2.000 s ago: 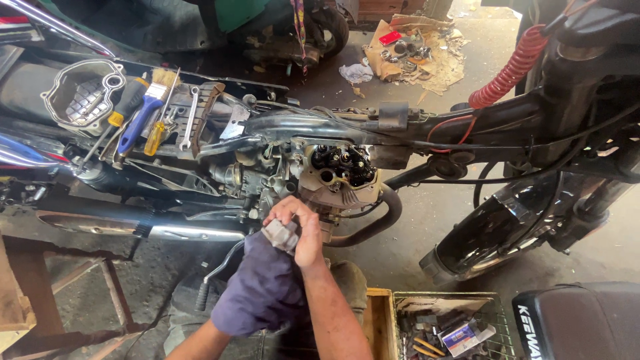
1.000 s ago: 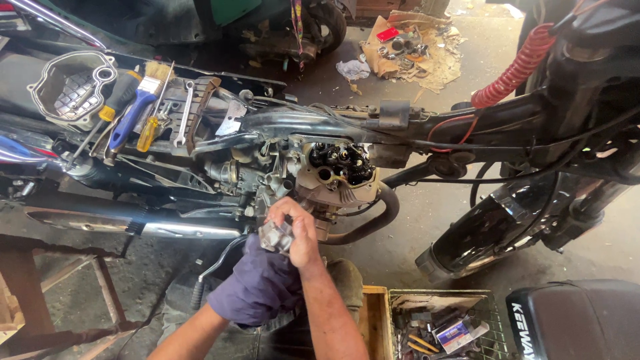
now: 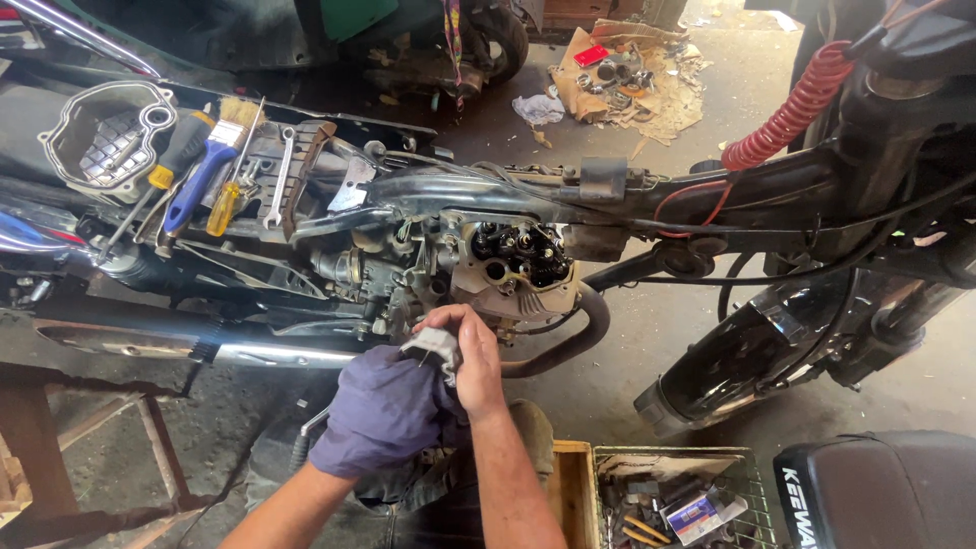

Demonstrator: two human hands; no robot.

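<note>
My right hand (image 3: 474, 354) is closed around the side of a light grey metal engine part (image 3: 433, 343), which shows between both hands. My left hand (image 3: 385, 408) is covered by a purple cloth (image 3: 381, 419) and presses it to the part's lower left; its fingers are hidden beneath. Just above the hands is a motorcycle's cylinder head (image 3: 518, 282) with its top uncovered, showing dark, oily valve gear (image 3: 526, 248). A bent exhaust pipe (image 3: 595, 328) curves down to the right of my right hand.
An engine side cover (image 3: 114, 179), screwdriver (image 3: 223, 210), paintbrush (image 3: 202, 179) and wrench (image 3: 284, 171) lie on the frame. Small metal parts rest on torn cardboard (image 3: 686, 99) on the floor. A wire basket (image 3: 686, 457) of parts stands below right, near a motorcycle seat (image 3: 884, 488). A red coiled hose (image 3: 793, 107) hangs at right.
The grey part has turned between my hands, and its face shows at a different angle. The cloth-covered hand stays beside it. The tools on the frame have not moved.
</note>
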